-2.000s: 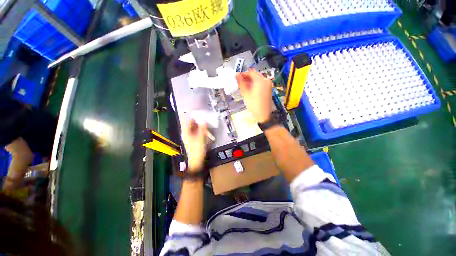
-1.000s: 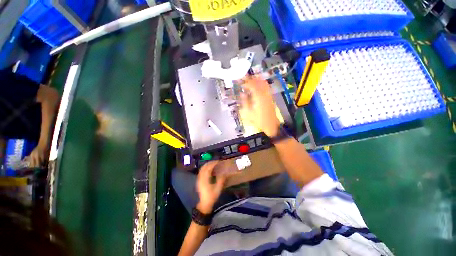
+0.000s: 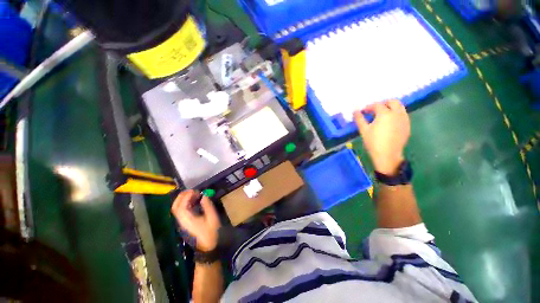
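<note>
My left hand [image 3: 195, 220] is beside the left green button [image 3: 208, 193], fingers loosely curled and thumb apart, with nothing visible in it. My right hand [image 3: 385, 133] is at the front edge of the large blue tray [image 3: 408, 97], fingertips over dense rows of white parts [image 3: 367, 59]; whether they hold a part is unclear. White lumpy material [image 3: 204, 105] shows at the middle of the grey machine bed [image 3: 172, 127]. A small white stick-like piece [image 3: 208, 155] lies on the bed. A few white parts [image 3: 253, 188] lie on the cardboard flap [image 3: 266, 195].
The black machine head with its yellow label [image 3: 169, 50] hangs at upper left. Yellow-black posts stand left [image 3: 145, 181] and right [image 3: 295, 77] of the bed. The red button [image 3: 250, 172] is mid-panel. A small blue bin [image 3: 337, 177] is right of the flap.
My right hand has left the machine bed and moved right to the tray. My left hand has moved from the bed to the panel's left front. The view has shifted right.
</note>
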